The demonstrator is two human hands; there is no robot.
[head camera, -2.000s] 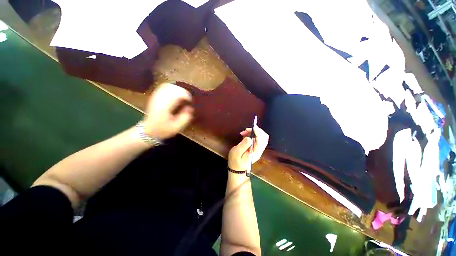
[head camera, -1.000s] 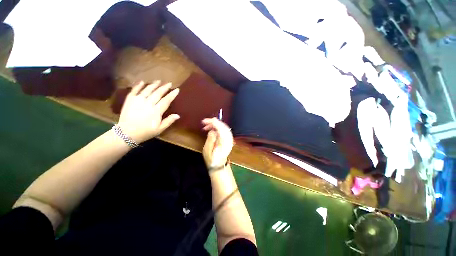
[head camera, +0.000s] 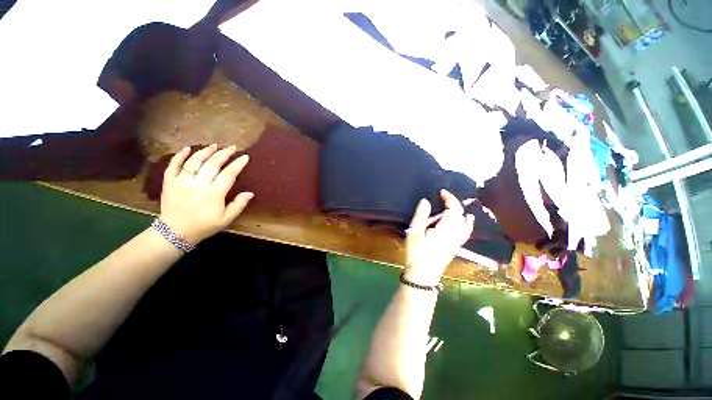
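My left hand (head camera: 201, 191), with the metal bracelet, lies flat with fingers spread on the low red-brown cut-piece stack (head camera: 285, 172). My right hand (head camera: 439, 238), with the dark beaded bracelet, is at the near right part of the black bundle (head camera: 375, 172). It holds the thin marking pen (head camera: 436, 219), partly hidden by the fingers. The bundle's right part looks lifted or folded near the fingertips. Whether a ply is pinched there too, I cannot tell.
Large dark blocks topped with white paper (head camera: 312, 55) stand behind and at the left. White offcuts (head camera: 539, 183) and a pink scrap (head camera: 533, 266) lie at the right. A round stool or basket (head camera: 567, 341) stands below the table corner.
My right hand has moved right from the red-brown stack to the black bundle, whose right part is now disturbed. My left hand has settled flat on the stack. The view has shifted right.
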